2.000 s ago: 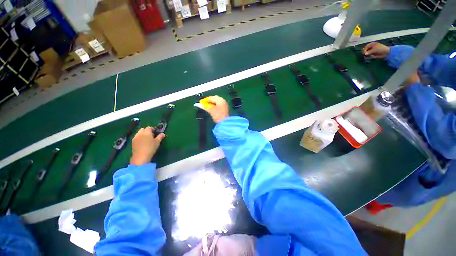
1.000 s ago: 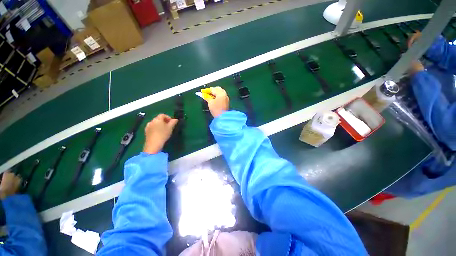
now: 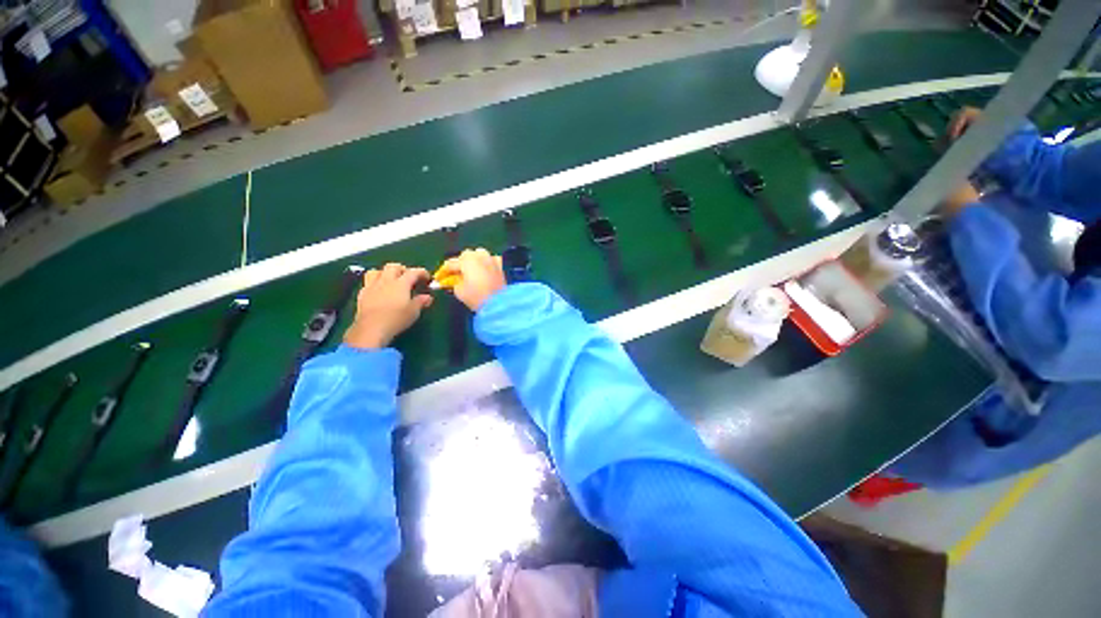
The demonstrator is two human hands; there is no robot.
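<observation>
Dark smartwatches lie spaced across the dark green conveyor belt (image 3: 712, 242). My right hand (image 3: 476, 277) holds a small yellow tool (image 3: 447, 279) with its tip over a smartwatch (image 3: 458, 320). My left hand (image 3: 388, 303) is just to the left, its fingers bent towards the same watch and close to the tool tip. The watch face is hidden by my hands, so I cannot tell whether my left fingers touch it. Another smartwatch (image 3: 516, 260) lies just right of my right hand, and one (image 3: 319, 326) lies left of my left hand.
White rails (image 3: 652, 316) edge the belt. Crumpled white wipes (image 3: 175, 588) lie at the bench's left. A white roll in a carton (image 3: 751, 326) stands beside a red tray (image 3: 836, 344) at right. A grey post (image 3: 966, 145) rises near another worker's blue sleeve (image 3: 1020, 290).
My right hand has moved left and down with the yellow tool, closing the gap to my left hand. The neighbouring hand at far left has left the belt.
</observation>
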